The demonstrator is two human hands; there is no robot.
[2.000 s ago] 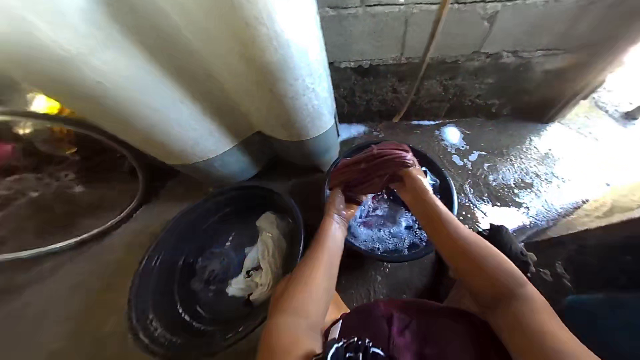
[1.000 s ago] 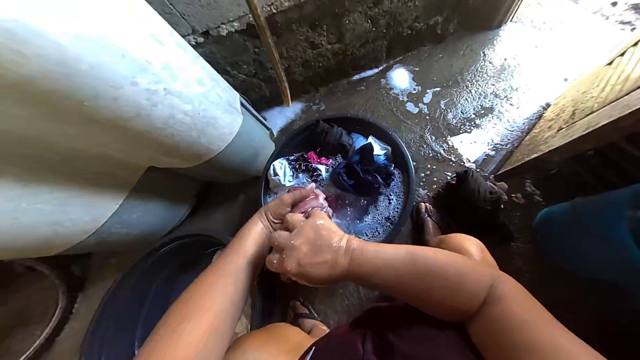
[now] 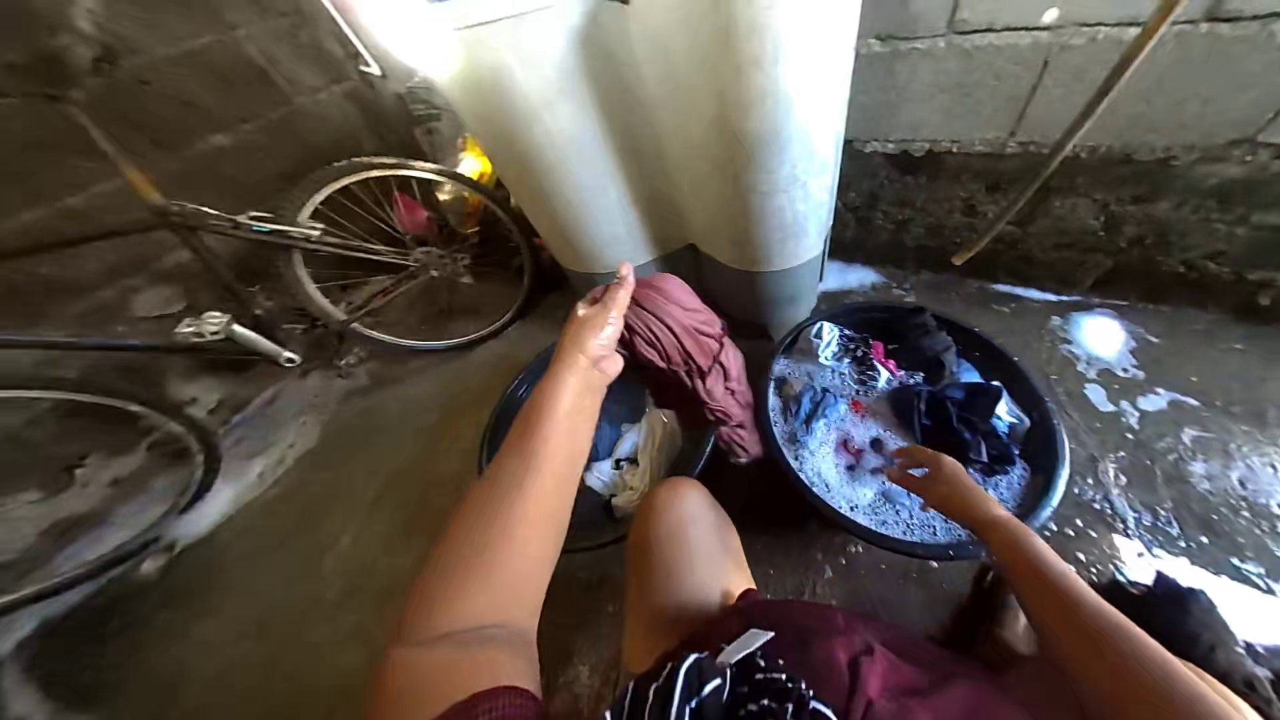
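My left hand (image 3: 597, 325) grips one end of a twisted maroon cloth (image 3: 690, 350), which hangs over the right part of a dark basin (image 3: 500, 415). Light and blue wet clothes (image 3: 635, 465) lie inside that basin. Over the suds at the near side of a second black basin (image 3: 1050, 450), my right hand (image 3: 935, 482) has its fingers apart and nothing in them. Soapy water, dark garments (image 3: 960, 420) and a small patterned cloth (image 3: 850, 355) fill this second basin.
A bicycle wheel (image 3: 415, 345) and frame stand at the left. Behind the basins hangs a large pale sheet (image 3: 680, 140). A stick (image 3: 1070, 135) leans by the block wall (image 3: 960, 90). Dark cloth (image 3: 1180, 620) lies on the wet floor at the lower right.
My hands were together over the soapy basin; now they are apart. The left hand is over the other basin with the maroon cloth, and the right is empty. The view has swung left.
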